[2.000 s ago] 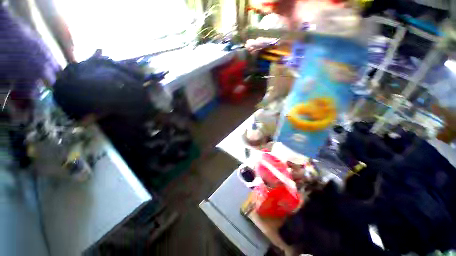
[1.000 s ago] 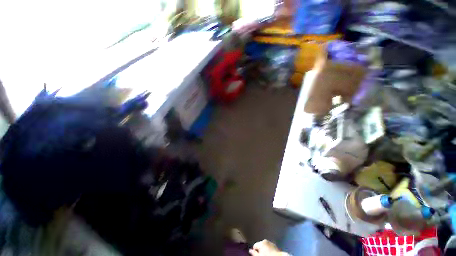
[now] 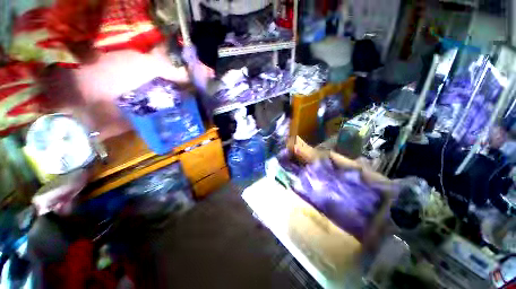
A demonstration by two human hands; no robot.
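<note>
No hand is in view. Nearest in front of me, a cardboard box (image 3: 325, 231) stands on a white table (image 3: 269, 206). Purple cloth pieces (image 3: 339, 189) fill the open box. The picture is blurred, so fine detail does not show.
A blue bin (image 3: 170, 127) with purple cloth stands on a wooden desk (image 3: 203, 163) at the left. A round white fan-like object (image 3: 59, 144) is left of it. Shelves (image 3: 254, 48) hold cloth behind. Brown floor (image 3: 215, 242) lies between desk and table. Machines and cluttered items are at the right.
The view has swung right and forward along the room. The black heap and the table with the red basket have left the picture. The hand seen at the bottom edge is gone.
</note>
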